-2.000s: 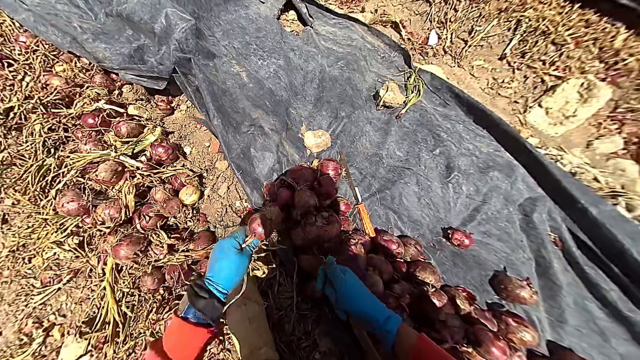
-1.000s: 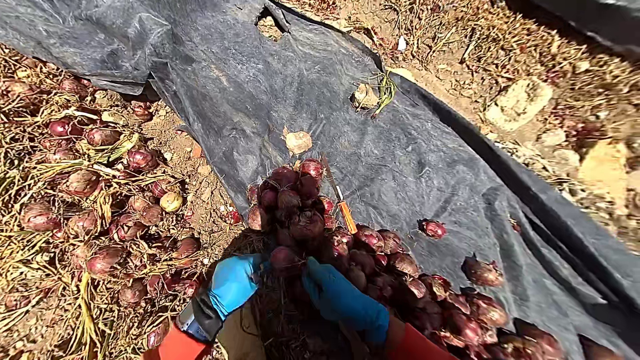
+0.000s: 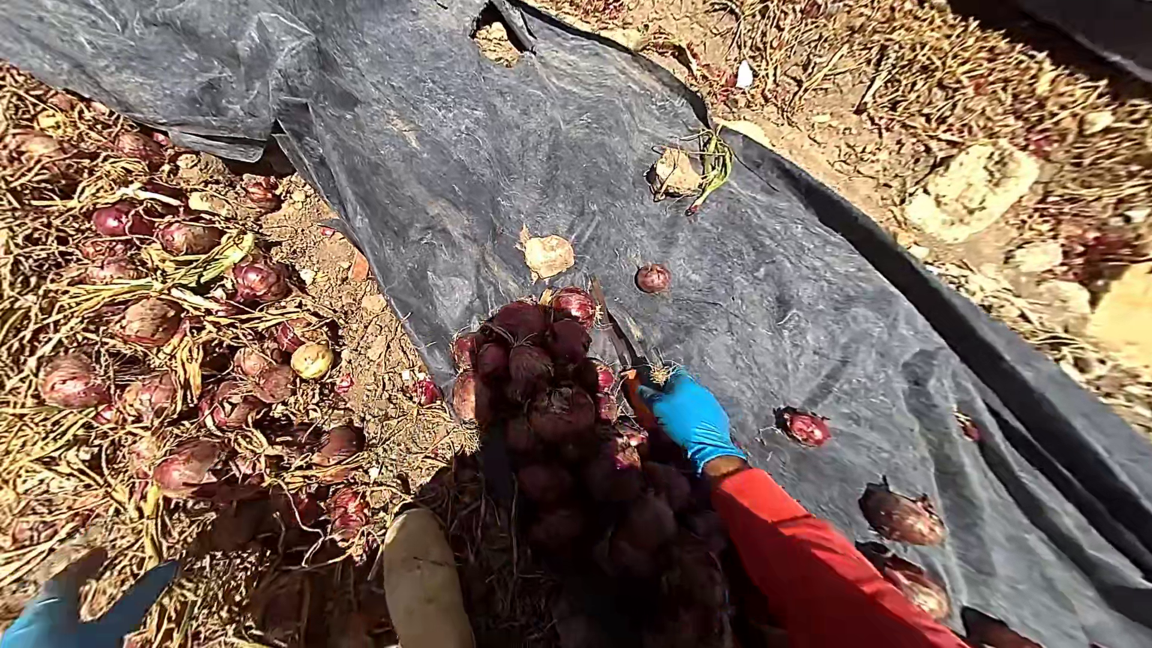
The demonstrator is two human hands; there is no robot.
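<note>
Red onions (image 3: pixel 531 364) lie heaped on a black plastic sheet (image 3: pixel 468 180), the near part in deep shadow. My right hand (image 3: pixel 691 416), in a blue glove, reaches over the heap's right edge and touches the orange handle of a knife (image 3: pixel 616 328); whether its fingers close round the handle is hard to tell. At the bottom left, my left hand (image 3: pixel 90 607), also gloved in blue, is partly out of frame with fingers spread, over dry stalks. A small onion (image 3: pixel 652 278) lies apart on the sheet, above the knife.
More onions (image 3: pixel 184 466) lie among dry stalks on the soil at left. The toe of a shoe (image 3: pixel 425 576) is beside the heap. Clods (image 3: pixel 547 256) and loose onions (image 3: pixel 807 427) sit on the sheet. Larger stones (image 3: pixel 974 191) lie beyond its right edge.
My hands were together at the heap; the left has moved away to the lower left, the right up to the knife handle. The small onion above the knife was not there before.
</note>
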